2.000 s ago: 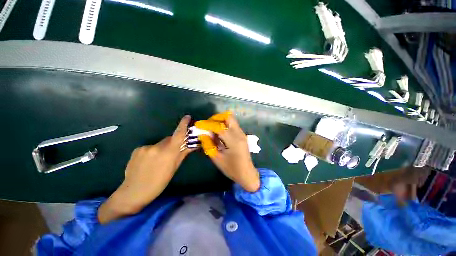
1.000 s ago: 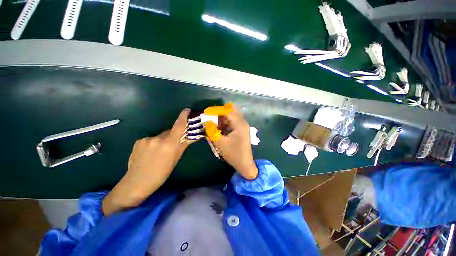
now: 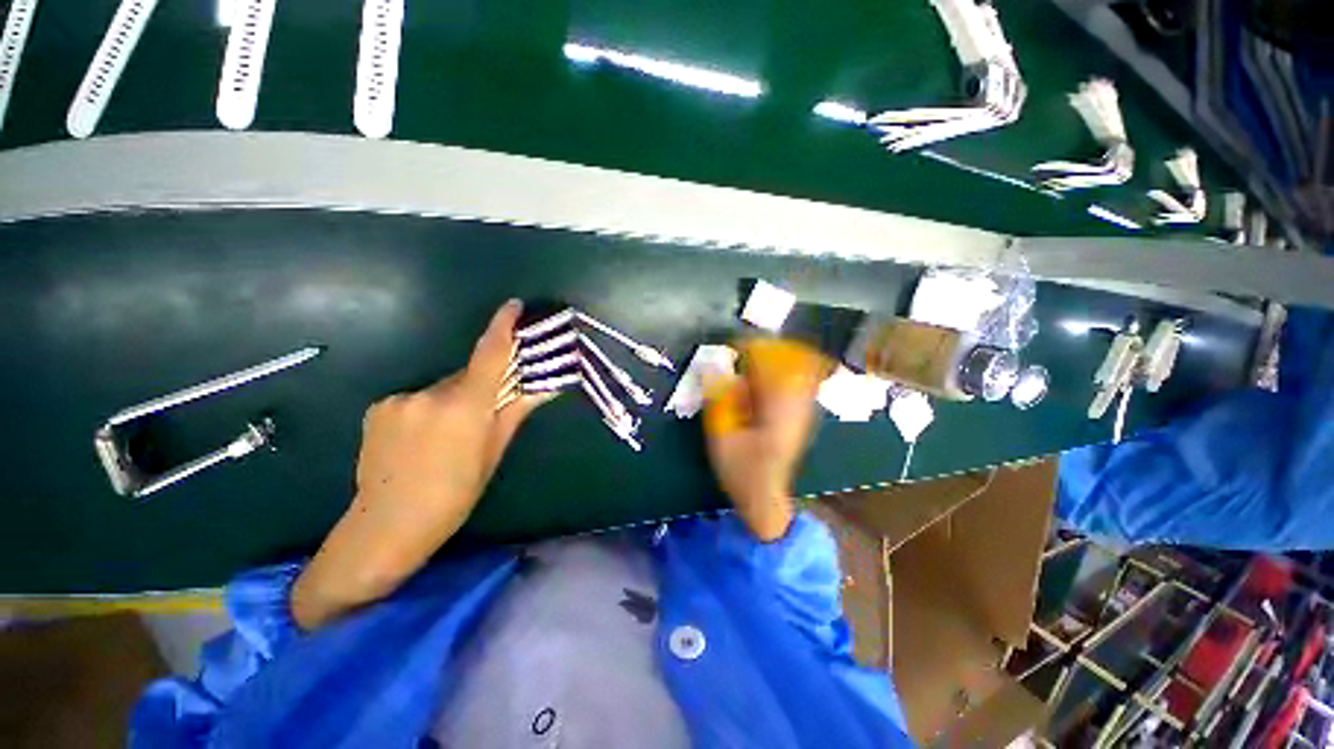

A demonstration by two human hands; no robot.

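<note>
My left hand (image 3: 432, 454) holds a fanned bunch of watches (image 3: 585, 351) with white straps and dark gaps between them, their buckle ends pointing right. My right hand (image 3: 768, 424), blurred, with orange finger cots, is apart from the bunch at its right. A white pad (image 3: 702, 381) lies or is touched just left of the right fingers. Another white square (image 3: 768, 305) shows just above them. Whether the right fingers grip anything is hidden by blur.
A brown-labelled bottle (image 3: 914, 359) lies right of my right hand, beside a crinkled clear bag (image 3: 1010, 315). A bent watch (image 3: 205, 388) stands at left. White straps (image 3: 378, 73) and watch bunches (image 3: 988, 88) lie on the belt beyond the pale rail (image 3: 439, 176). Another person's sleeve (image 3: 1200, 468) is at right.
My right hand has left the bunch and moved right, towards the white pads. The left hand still holds the bunch, now more exposed. The straps on the belt have shifted right.
</note>
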